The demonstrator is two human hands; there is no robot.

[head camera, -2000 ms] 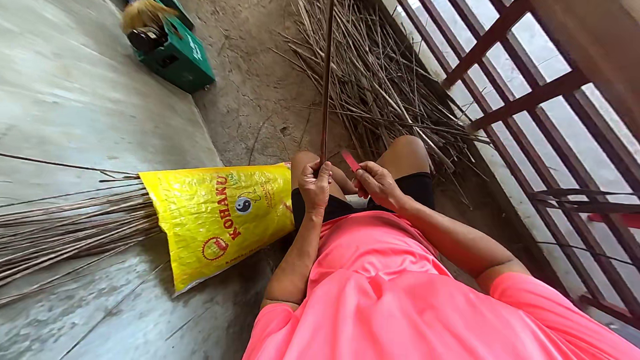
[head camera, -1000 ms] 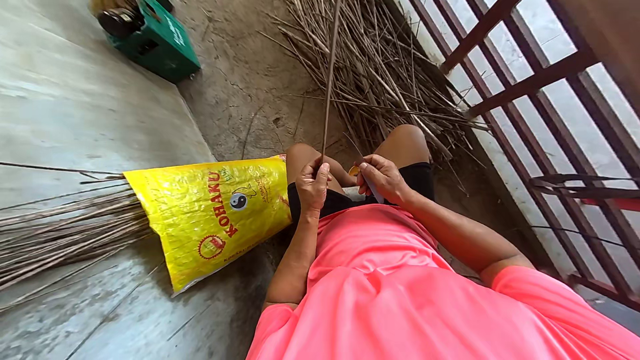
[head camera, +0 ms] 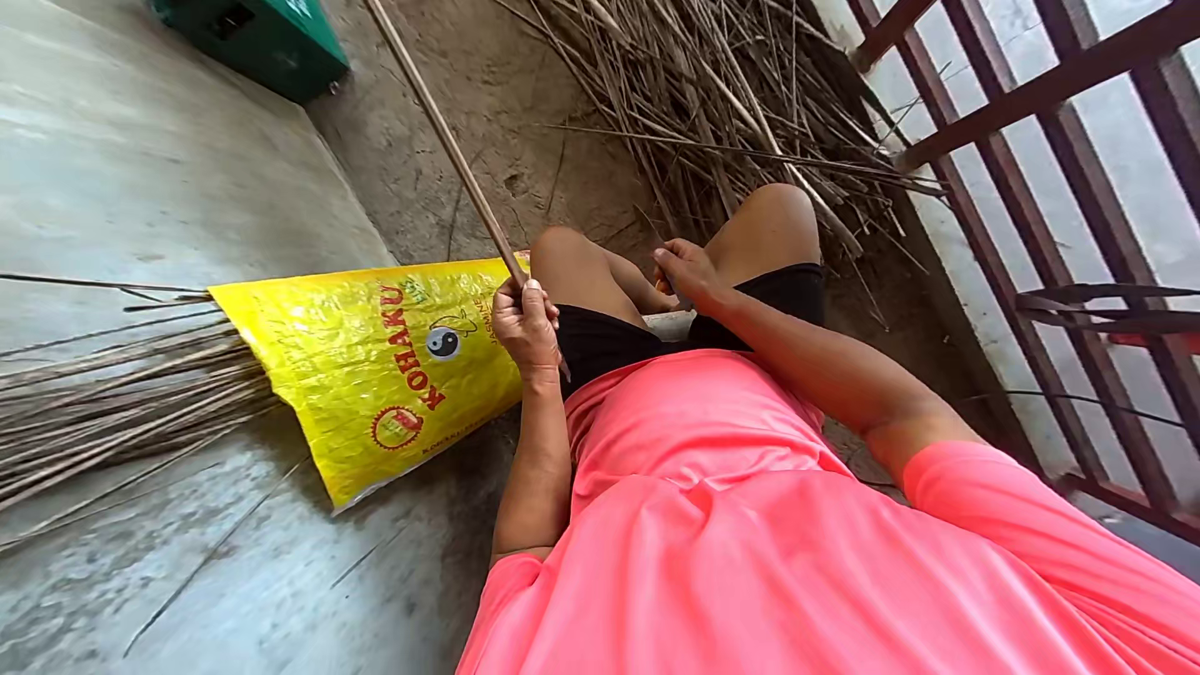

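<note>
My left hand (head camera: 527, 323) is closed around the lower end of a long thin brown stick (head camera: 450, 145), which rises toward the upper left. My right hand (head camera: 687, 272), near my right knee, is closed on a small thin object, perhaps a knife; its dark, narrow tip (head camera: 649, 223) points up past the fingers, and the rest is hidden. A gap lies between the two hands. Beside my left hand, a yellow woven plastic sack (head camera: 328, 366) lies over my left side, with a bundle of thin sticks (head camera: 141, 398) coming out of its open end.
A heap of dry sticks (head camera: 712, 103) covers the ground beyond my knees. On the right stands a brown metal grille (head camera: 1050, 94) with dark straps (head camera: 1106, 305) on it. A green crate (head camera: 272, 47) is at the upper left, beside the raised concrete ledge (head camera: 187, 169).
My left hand has moved left, away from my right hand, and the stick leans further left. The red part seen earlier at my right hand no longer shows.
</note>
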